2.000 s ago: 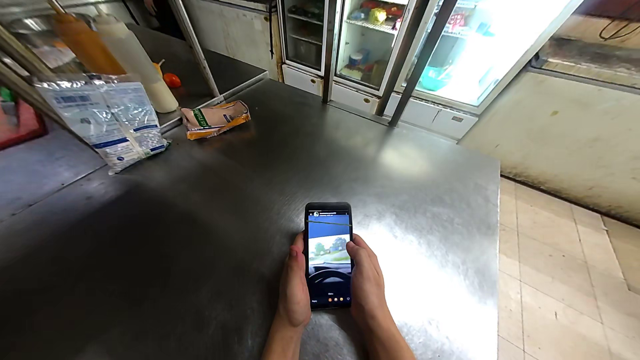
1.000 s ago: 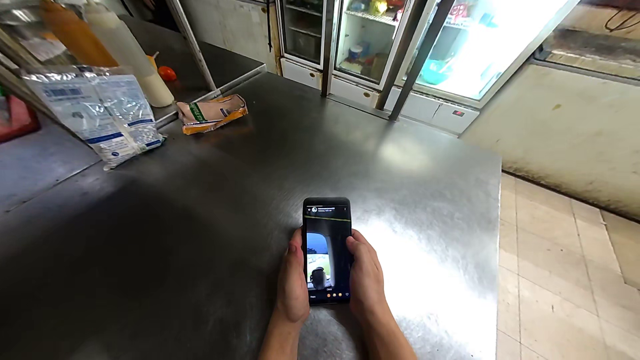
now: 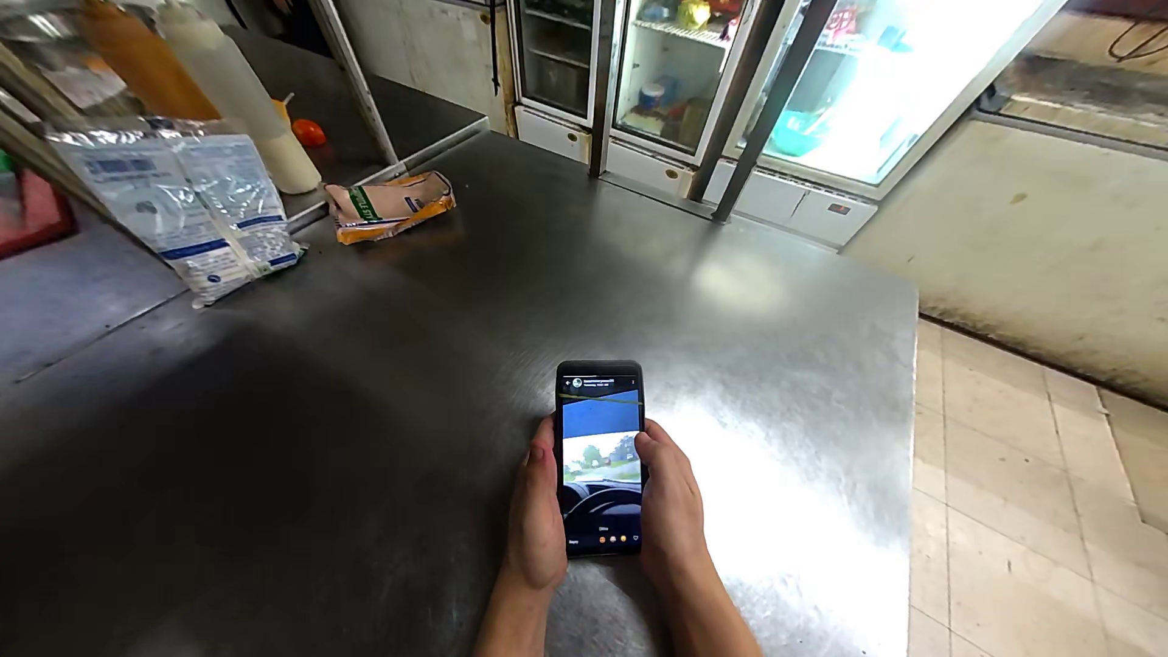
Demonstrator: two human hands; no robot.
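A black smartphone (image 3: 600, 461) stands upright in view at the lower middle, its lit screen towards me, showing a picture of a steering wheel and a road. My left hand (image 3: 537, 516) grips its left edge, with the thumb along the side. On the right edge my right hand (image 3: 673, 502) holds it, the thumb tip at the border of the screen. The fingers behind the phone are hidden. Both hands are over a stainless steel table (image 3: 383, 438).
At the upper left are a printed plastic bag (image 3: 196, 205), an orange and tan food packet (image 3: 388, 205), a white squeeze bottle (image 3: 242, 96), an orange squeeze bottle (image 3: 151, 64) and a tomato (image 3: 309, 133). Metal posts (image 3: 771, 100) rise at the far edge, before glass-door refrigerators (image 3: 671, 78).
The picture on the phone screen has changed from a dark window-like view to the steering wheel and road since one second ago. Both hands have stayed on the phone.
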